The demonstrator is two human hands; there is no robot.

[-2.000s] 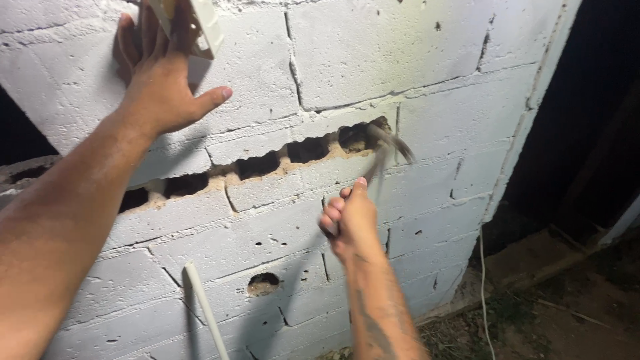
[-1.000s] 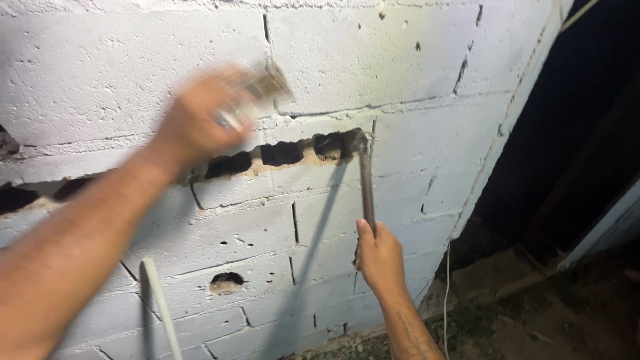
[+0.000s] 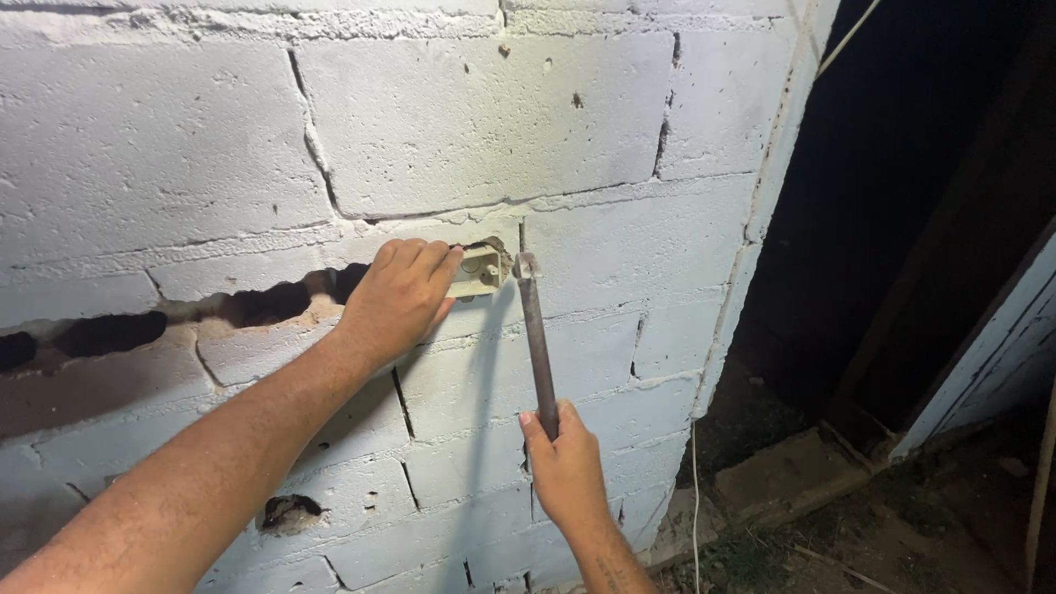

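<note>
My left hand [image 3: 406,293] grips a cream plastic electrical box [image 3: 483,276] and holds it in the right end of the broken-out slot in the white-painted block wall [image 3: 495,124]. The fingers cover the box's left part; its open front faces outward. In my right hand [image 3: 565,462] is the handle of a hammer [image 3: 538,355], pointing upward. The hammer's head [image 3: 526,266] is just right of the box, close to the wall; whether it touches cannot be told.
Left of the box, the slot continues with several dark block cavities [image 3: 111,332]. A smaller hole [image 3: 290,513] lies lower in the wall. Past the wall's right edge are a dark opening, a hanging thin cable [image 3: 695,511] and a concrete slab [image 3: 792,474] on the ground.
My left hand has brought the box from the wall above down into the slot's right end. The hammer was at that end and now stands just right of the box.
</note>
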